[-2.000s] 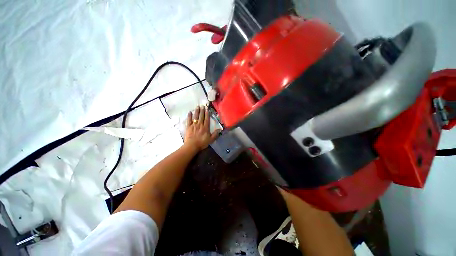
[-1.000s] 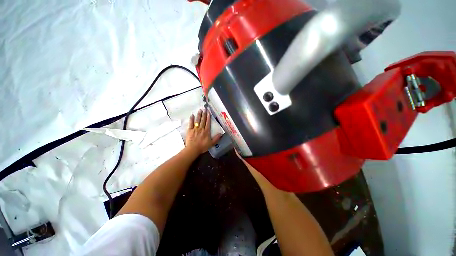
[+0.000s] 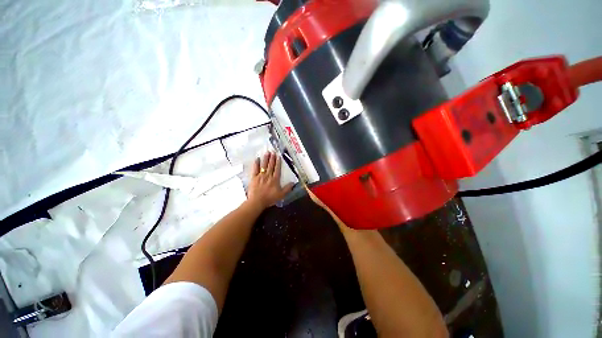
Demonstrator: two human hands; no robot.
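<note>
The red and black cloth cutting machine (image 3: pixel 356 125) fills the upper middle and right, with its curved grey handle (image 3: pixel 396 33) on top. My left hand (image 3: pixel 265 179), with a ring, lies flat on the white marker paper (image 3: pixel 218 198) over the fabric lay, just left of the machine, fingers slightly apart. My right forearm reaches up behind the motor body, which hides my right hand. The machine's upright and base are mostly hidden beside my left hand.
A black power cord (image 3: pixel 188 142) loops over the paper. A dark fabric edge (image 3: pixel 66 198) runs along a cut line. A paper strip (image 3: pixel 155 177) lies on the lay. A metal clamp (image 3: pixel 43 309) is at lower left. The dark brown table (image 3: pixel 290 264) and pale wall (image 3: pixel 528 264) are in view.
The machine has swung left and up in view, uncovering more table and wall at the right. My left hand stays on the paper, slightly lower in view. The right forearm has shifted left.
</note>
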